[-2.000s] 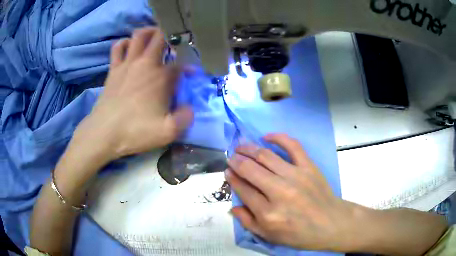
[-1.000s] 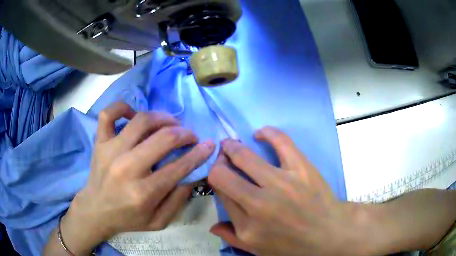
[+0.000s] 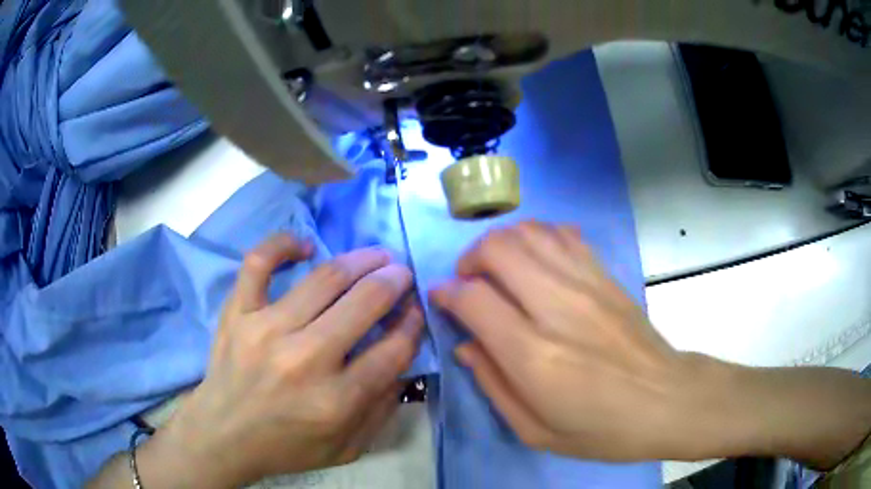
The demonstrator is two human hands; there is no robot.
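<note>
The light-blue garment body (image 3: 143, 315) lies bunched left of the needle. A flat blue cut panel (image 3: 611, 220) lies to its right. Their seam edge (image 3: 413, 250) runs from the lit presser foot (image 3: 394, 164) down between my hands. My left hand (image 3: 320, 353) presses on the garment body beside the seam, fingertips at the edge, gripping cloth. My right hand (image 3: 559, 344) rests on the panel with bent fingers near the seam, its fingertips holding the panel edge. The needle tip is hard to make out.
The off-white machine head (image 3: 229, 86) and cream tension knob (image 3: 480, 186) hang above the cloth. A black smartphone (image 3: 735, 115) lies on the bed at the upper right. More blue cloth is heaped at the upper left. The white table (image 3: 754, 315) shows at the right.
My left hand has come down from beside the machine head to the seam. The seam edge, earlier puckered and raised, now lies straighter. My right hand has moved slightly up.
</note>
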